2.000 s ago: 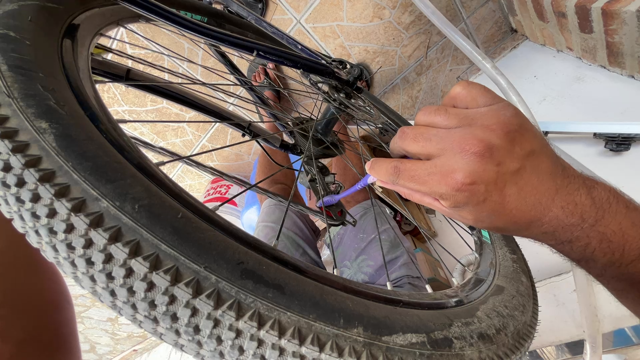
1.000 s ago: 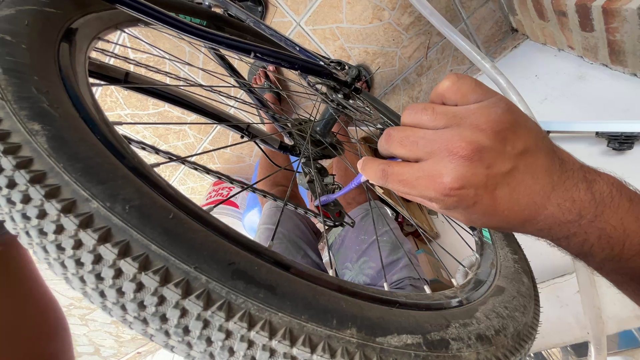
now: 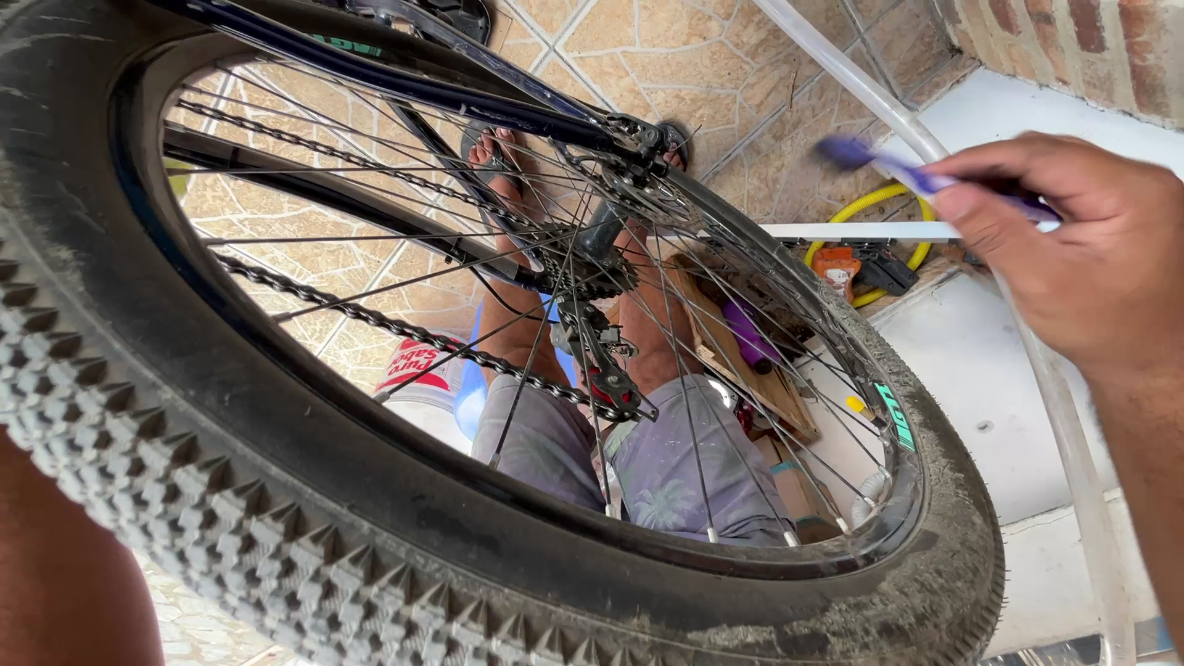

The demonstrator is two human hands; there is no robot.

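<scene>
At the right, my right hand grips a purple toothbrush, its dark bristle head pointing left, above and clear of the wheel. A bicycle's rear wheel with a knobbly, dusty tire fills much of the view. Through the spokes show the rear derailleur, the cassette and the chain. The dark frame tube runs to the axle area at the top. At the lower left edge only part of an arm shows; my left hand is out of frame.
Behind the wheel are my legs in grey shorts, a white bucket with red print and a wooden crate with a purple object. A clear hose crosses the right side. A coiled yellow hose lies near a brick wall.
My right hand has moved away from the derailleur toward the upper right, carrying the toothbrush out from the spokes.
</scene>
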